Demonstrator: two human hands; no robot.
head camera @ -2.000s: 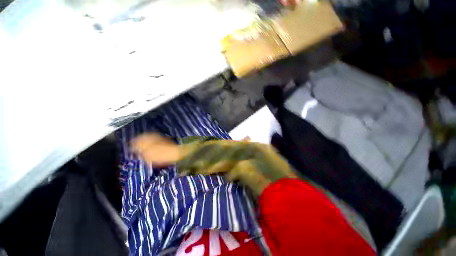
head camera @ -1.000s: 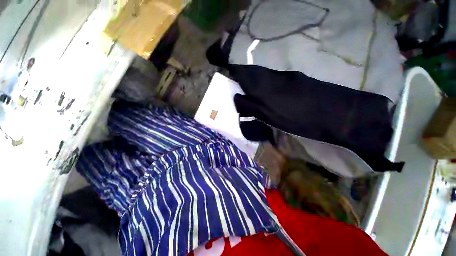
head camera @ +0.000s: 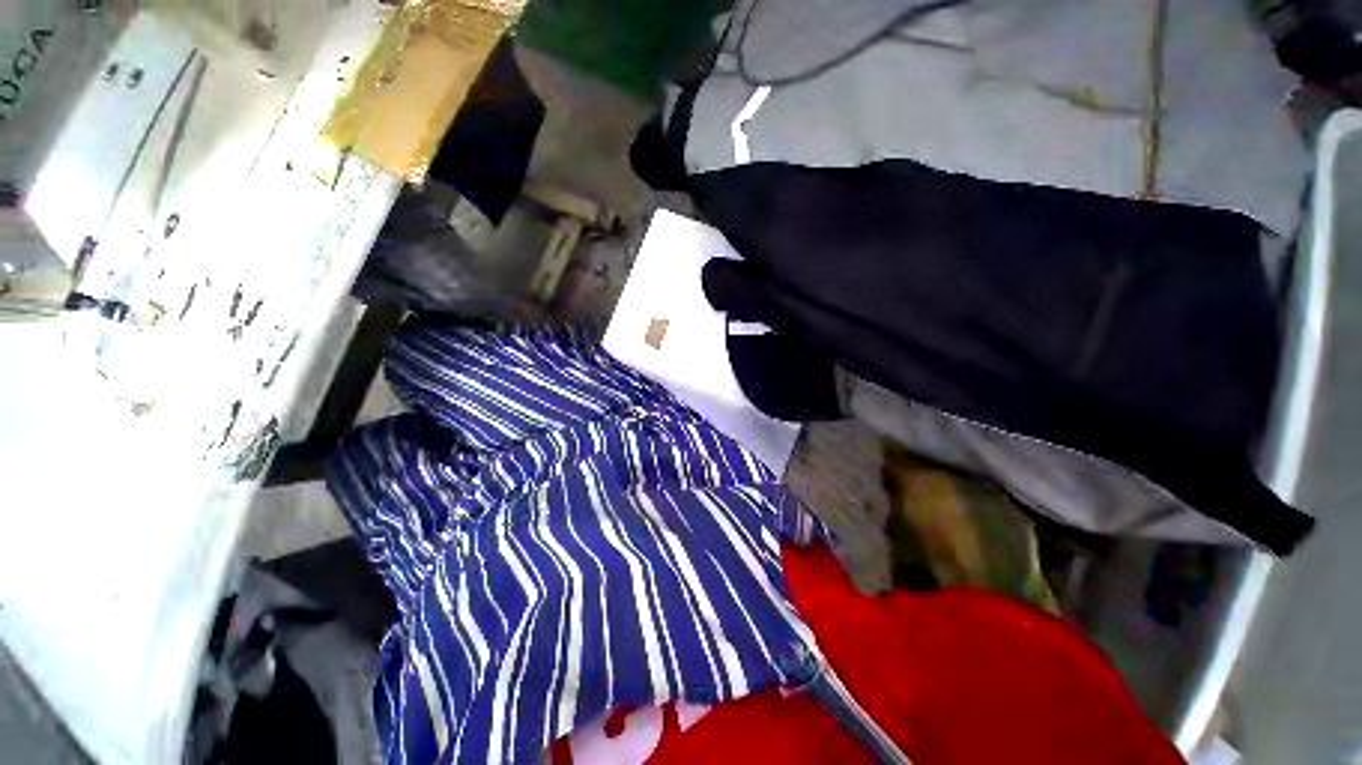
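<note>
A garment pile lies at the right of the worker, with a black panel (head camera: 1016,284) on top of a pale grey panel (head camera: 1016,90). A grey wrong side shows under the black panel's lower edge. My right arm, in a red sleeve and a patterned olive sleeve cover, reaches towards the pile's lower edge. My right hand is hidden there and I cannot see what it touches. My left hand is out of the picture.
The white machine table (head camera: 90,493) is at the left, with cardboard (head camera: 411,90) at its far end. A striped apron (head camera: 598,568) covers the lap. A white board (head camera: 680,307) lies beside the pile. A white tub rim (head camera: 1297,389) is at the right. Dark cloth lies below the table.
My right arm has swung from over the lap to the pile at the right. The view has turned right, and the black panel now looks wider and more spread.
</note>
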